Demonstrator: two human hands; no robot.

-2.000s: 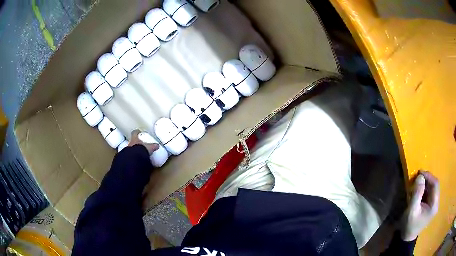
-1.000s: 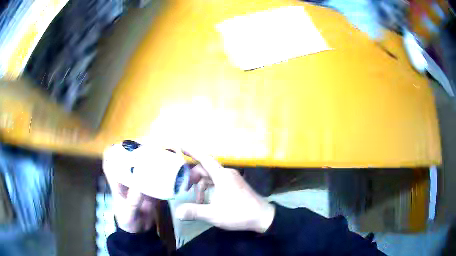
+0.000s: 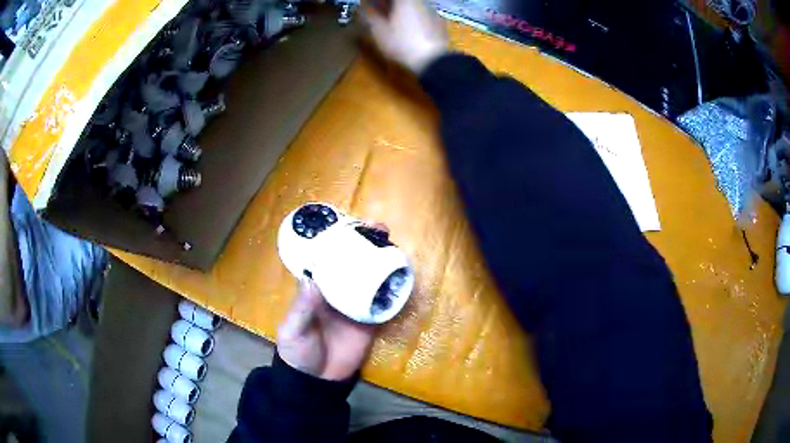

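Observation:
My left hand holds a white camera body over the table's near edge. The body's round black lens face points up and away at the left. Its open dark end faces right and towards me. My right hand is stretched out to the top of the view, near the far end of the box of lamp bases. It is blurred, and I cannot tell if its fingers hold anything. Lamp bases lie heaped in the open carton at the left.
The orange-yellow table bears a white paper sheet, a black panel with red lettering and a crumpled plastic bag. Camera bodies stand in a row below the table edge. A white capsule is cut off at the right.
The camera body is now over the table in my left hand alone. My right hand has let go of it and moved up and away. The view has shifted towards the lamp base carton.

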